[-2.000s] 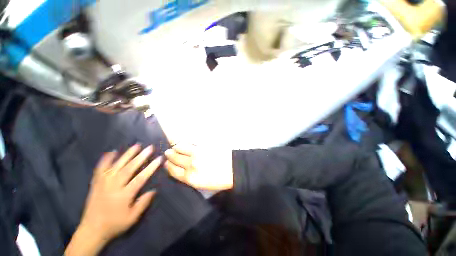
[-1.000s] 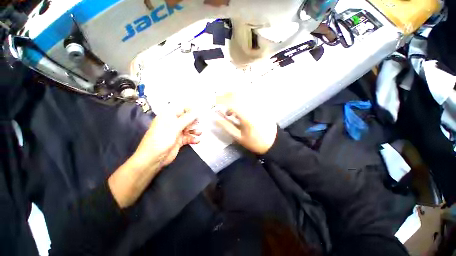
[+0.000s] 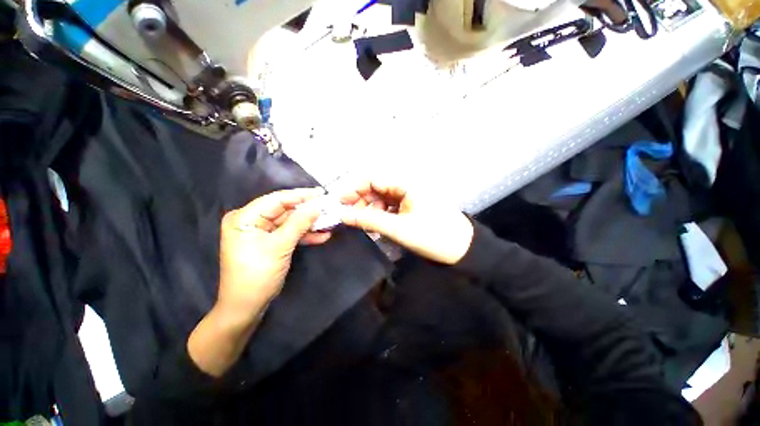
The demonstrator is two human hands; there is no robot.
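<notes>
A small pale piece, perhaps a label [image 3: 327, 214], is pinched between the fingertips of both hands, above the table's front edge. My left hand [image 3: 265, 250] holds its left side. My right hand [image 3: 410, 223] holds its right side, with the fingers curled. A large black garment piece [image 3: 308, 291] lies under and left of the hands, its top corner near the presser foot and needle area [image 3: 268, 137]. The fingers hide part of the pale piece.
The sewing machine head [image 3: 200, 42] is at the upper left. Small black fabric scraps [image 3: 385, 46] and a black-handled tool [image 3: 554, 35] lie on the white table [image 3: 500, 116]. A blue strip [image 3: 643, 176] and pale cloth are at the right.
The hands have come together and now both pinch the small pale piece; earlier my left hand lay flat on the black cloth. The view has shifted, so the machine sits higher.
</notes>
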